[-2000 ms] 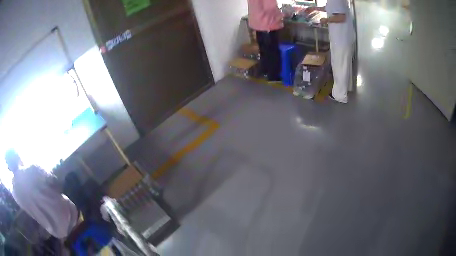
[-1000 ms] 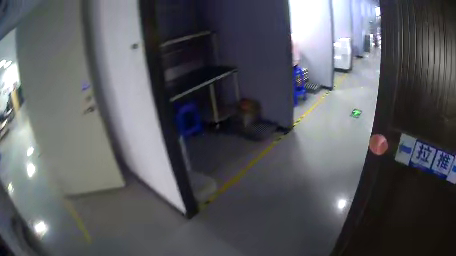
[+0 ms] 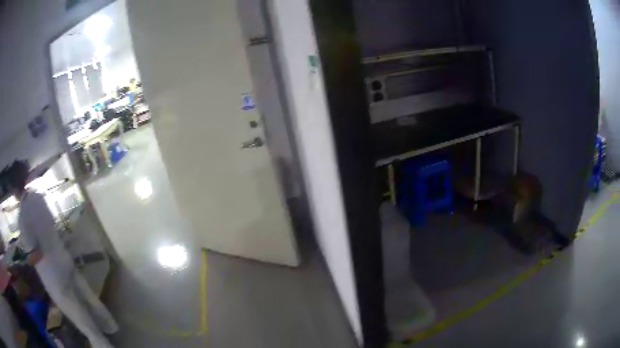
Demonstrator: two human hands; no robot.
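Note:
Neither of my hands is in the picture. Nearest in front of me is a white wall end with a dark post point(image 3: 350, 170). Left of it stands an open pale door point(image 3: 204, 136) with a lever handle. Right of it is a dim bay with a dark-topped tube-frame workbench point(image 3: 442, 129) and a shelf rail above. A blue plastic stool point(image 3: 427, 190) stands under the bench. A brown carton-like thing point(image 3: 527, 197), blurred, is on the floor at the bench's right end.
A person in white point(image 3: 51, 245) stands at a lit bench on the left, with part of another person at the edge. Benches show through the doorway. Yellow lines point(image 3: 476, 304) mark the grey floor. A dark partition point(image 3: 550, 102) borders the bay on the right.
The view has swung left since one second ago. The door and the bay have shifted right and look larger. The dark door with the push-pull sign has left the picture. The worker in white is back in view.

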